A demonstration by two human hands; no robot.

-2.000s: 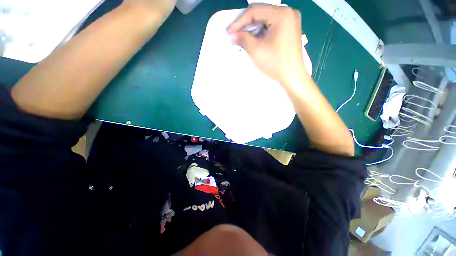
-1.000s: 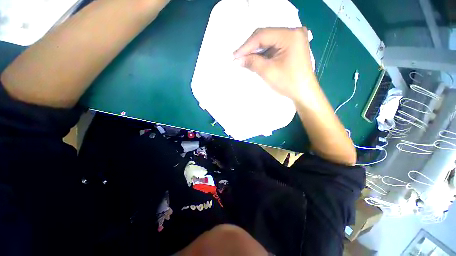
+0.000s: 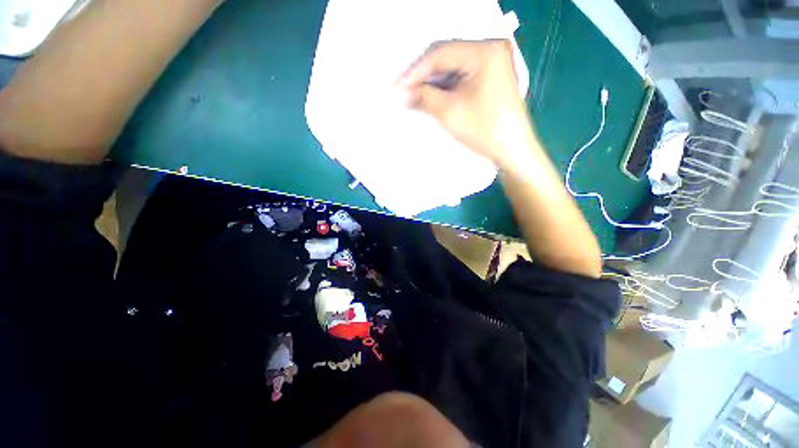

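A white hexagonal housing (image 3: 394, 140), overexposed, lies flat on the green bench in front of me, its far edge cut off by the top of the picture. Small tabs show on its near and right edges. My right hand (image 3: 469, 96) is over the middle of the housing with thumb and fingers pinched together. A small greyish patch shows inside the curled fingers; I cannot tell if it is a cloth or shadow. My left forearm crosses the upper left, and my left hand is out of the picture.
The green bench top (image 3: 228, 114) has a white cable (image 3: 574, 166) at right. A dark phone-like rectangle (image 3: 644, 131) and a crumpled white wad (image 3: 668, 157) lie at its right edge. Coiled white cords (image 3: 718, 210) hang far right, above cardboard boxes (image 3: 635, 359). White pieces (image 3: 26, 22) are top left.
The view has shifted, so the housing and bench sit higher and further left. My right hand has moved nearer over the housing since the oldest frame. My left hand has left the picture.
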